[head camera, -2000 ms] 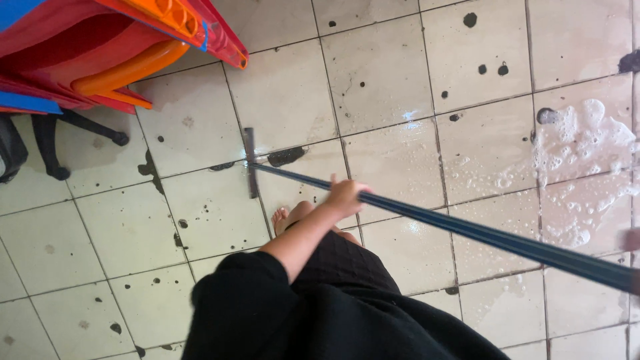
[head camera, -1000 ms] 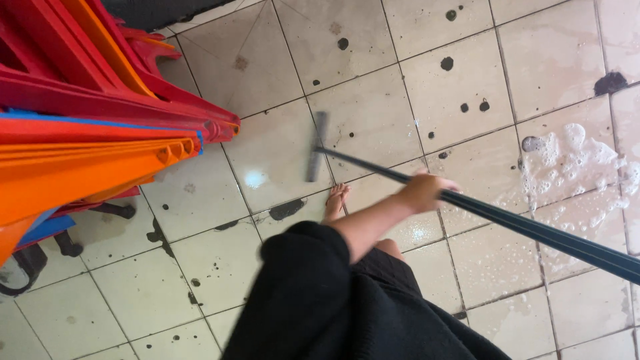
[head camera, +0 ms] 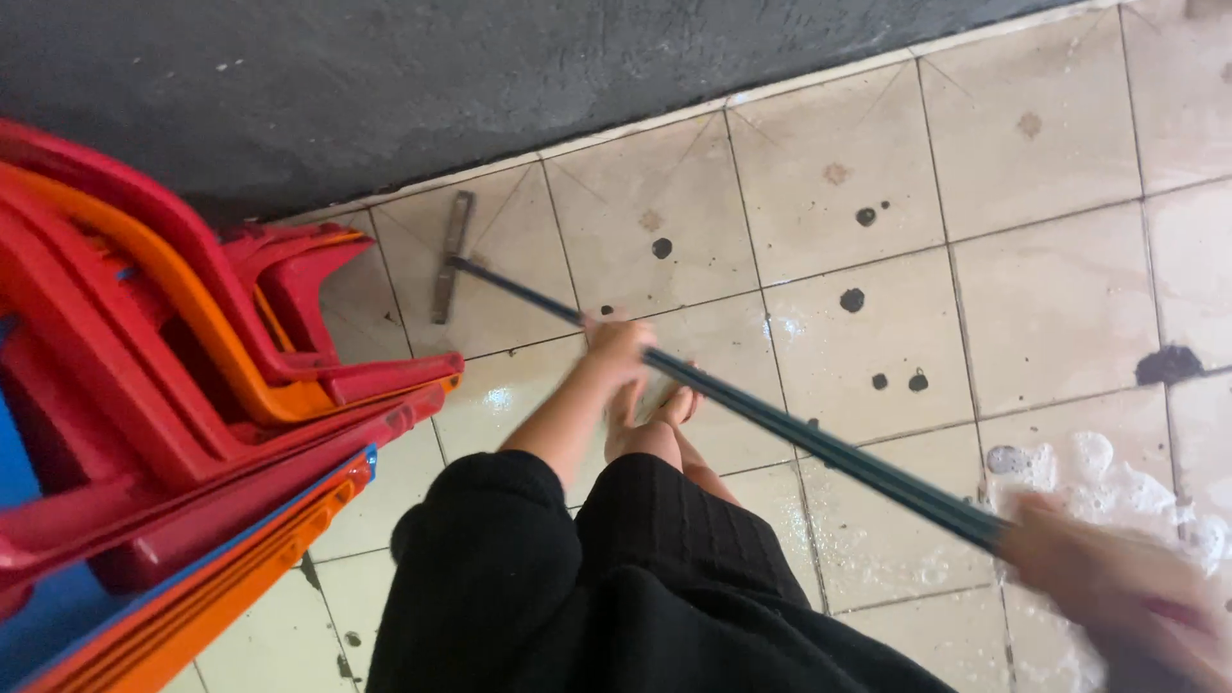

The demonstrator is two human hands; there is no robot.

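My left hand (head camera: 619, 346) is wrapped around the lower part of a dark green pole (head camera: 818, 445), above my bare feet. At the right, my right hand (head camera: 1083, 558), blurred by motion, grips the pole's upper end. The pole runs down to the left and joins the middle of a narrow floor squeegee head (head camera: 452, 258). That head lies on a pale floor tile (head camera: 510, 226) near the foot of the wall, just right of the stacked chairs. White foam (head camera: 1107, 481) lies on the tiles beside my right hand.
Stacked red, orange and blue plastic chairs (head camera: 192, 327) fill the left side. A dark grey wall (head camera: 385, 87) with a pale bottom edge runs across the top. The tiles bear dark spots (head camera: 852, 300) and look wet in places.
The squeegee head has moved toward the wall, onto a tile beside the chairs. My right hand has come into fuller view. The view has shifted, showing more of the wall and chairs.
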